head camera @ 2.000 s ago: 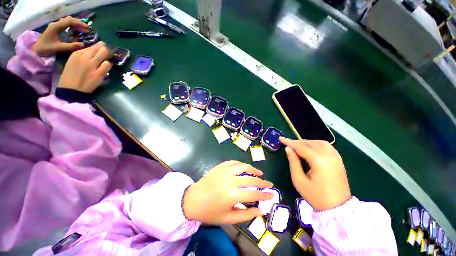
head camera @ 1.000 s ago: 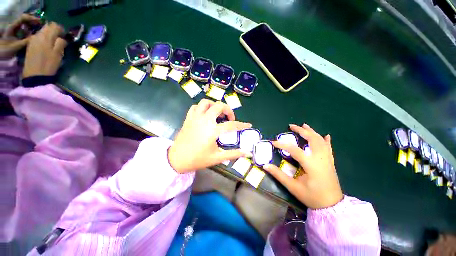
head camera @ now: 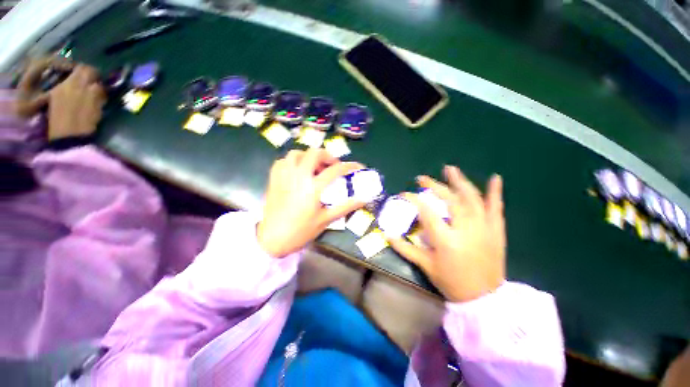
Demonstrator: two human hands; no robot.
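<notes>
Several smartwatch units with glowing white screens lie near the bench's front edge. My left hand [head camera: 291, 202] has thumb and fingers around the white-lit watches at the left, one of them a smartwatch unit [head camera: 368, 185]. My right hand [head camera: 463, 243] holds another smartwatch unit [head camera: 397, 215] between thumb and forefinger, its other fingers raised. A further lit watch [head camera: 433, 204] is partly hidden behind the right fingers. Battery cells, one a white square [head camera: 372, 243], lie below the watches. The frame is blurred.
A row of dark-screened watches [head camera: 289, 107] with batteries lies farther back. A smartphone [head camera: 395, 79] lies behind, near the pale metal strip [head camera: 522, 109]. More lit watches [head camera: 632, 185] stand at the right. A neighbour's hands [head camera: 76, 102] work at the left beside a purple-lit watch [head camera: 144, 74].
My right hand has come from the dark-screened row to the white-lit watches. My left hand stays at them. In the last second the right hand's fingers have lifted and spread. The view has shifted.
</notes>
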